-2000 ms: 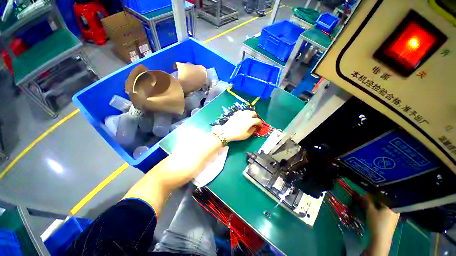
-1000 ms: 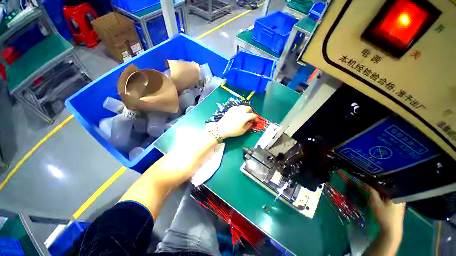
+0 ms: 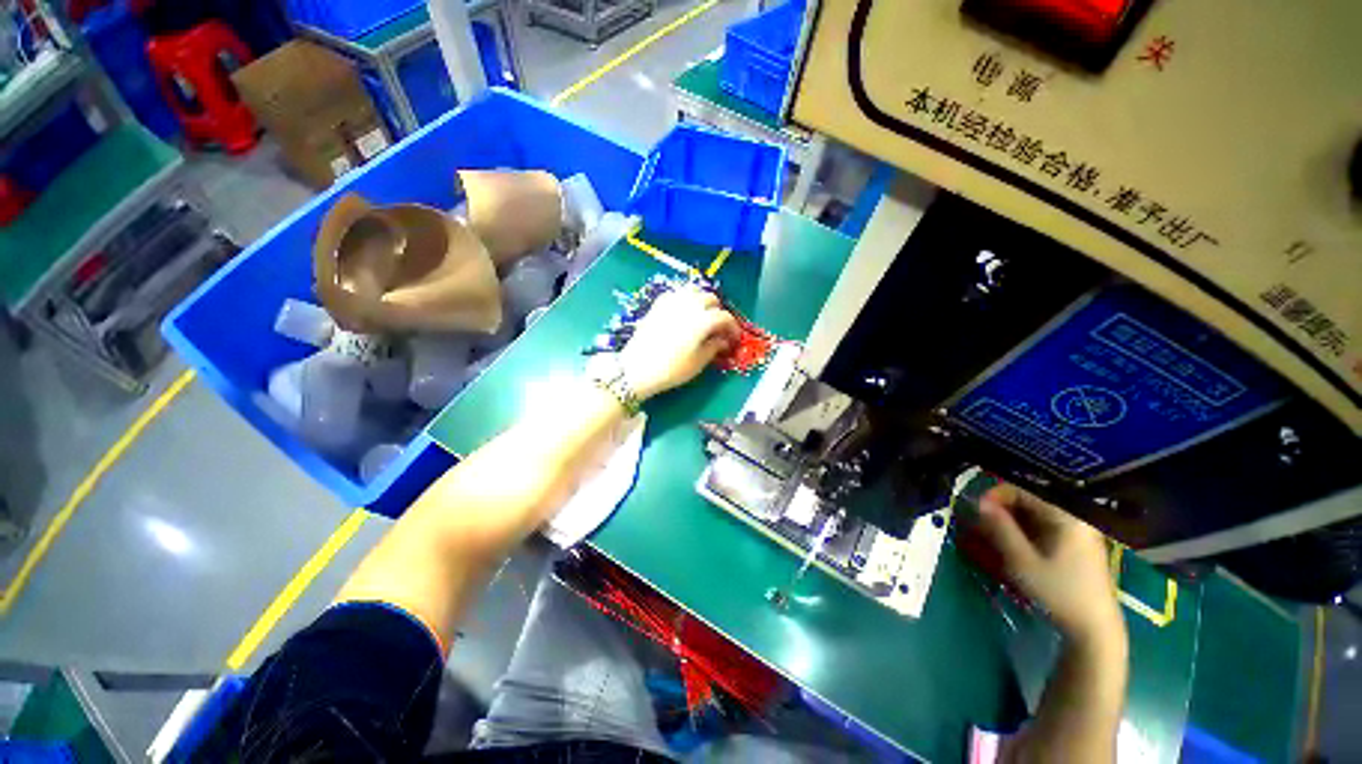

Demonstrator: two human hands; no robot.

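Observation:
My left hand (image 3: 680, 340) rests over a pile of red wires (image 3: 751, 351) with dark and silvery tips, left of the crimping machine (image 3: 1105, 164). Its fingers are bent at the red wires; whether it grips any is hidden. My right hand (image 3: 1041, 555) is just right of the machine's metal base plate (image 3: 896, 575), fingertips bent together near the die. A small pale piece shows by its fingers, too blurred to name. The right wire pile is mostly hidden behind this hand. The applicator (image 3: 814, 448) stands on the plate.
A large blue bin (image 3: 224, 336) with clear plastic and brown paper (image 3: 426, 276) stands left of the green bench. A smaller blue bin (image 3: 705, 194) is behind. A white sheet (image 3: 601, 485) lies under my left forearm. Red wires (image 3: 680, 634) lie at the bench's front edge. A yellow outline (image 3: 1170, 597) is right.
My right hand has moved left and up, from beyond the right wire pile to beside the base plate. My left hand stays at the left pile. The view has shifted right.

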